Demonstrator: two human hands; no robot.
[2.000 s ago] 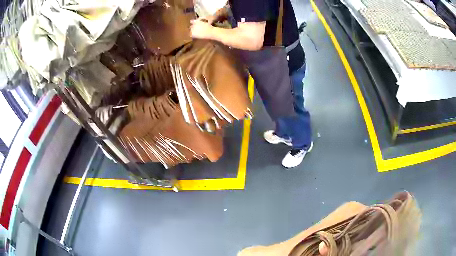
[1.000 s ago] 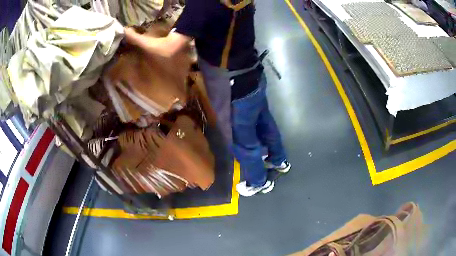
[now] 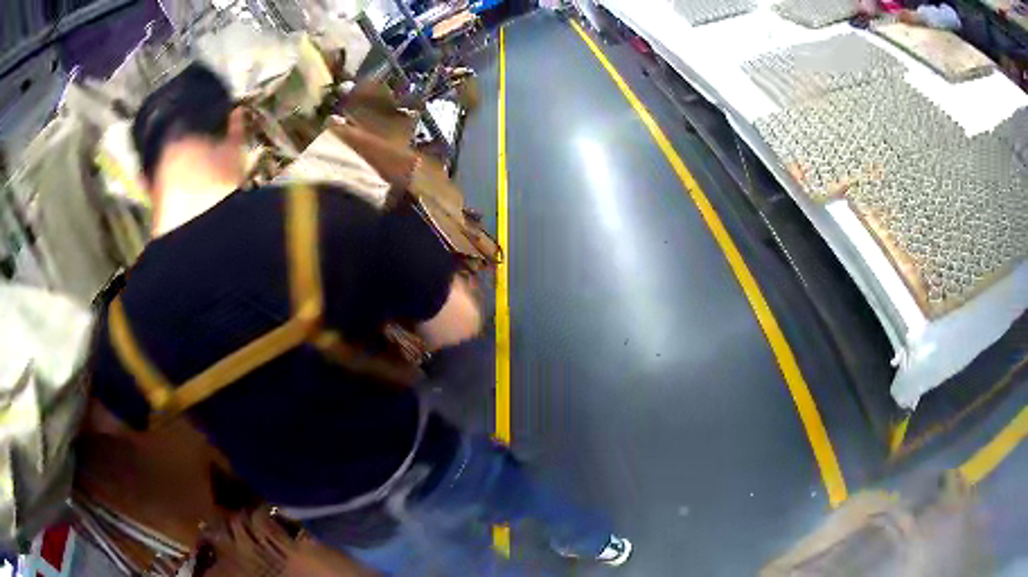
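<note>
A tan panel bundle (image 3: 879, 535) with its handles lies at the bottom right edge, blurred and cut off by the picture's rim. What carries it is out of the picture. Neither my left hand nor my right hand can be seen. More brown panels (image 3: 147, 473) hang at the lower left, partly hidden behind a co-worker, with pale strips along their lower edges. Brown panels (image 3: 440, 203) also show beyond the co-worker's shoulder.
A co-worker (image 3: 259, 338) in a dark shirt with yellow-brown straps bends over at the left, close to me. Off-white bags (image 3: 40, 394) hang at the far left. A white-topped table (image 3: 868, 237) with textured beige sheets stands at the right. Yellow lines (image 3: 503, 225) run along the grey floor.
My view has moved forward and tilted up along the aisle. The co-worker now appears larger, further left and bent over. The tan bundle sits lower and more blurred at the bottom right.
</note>
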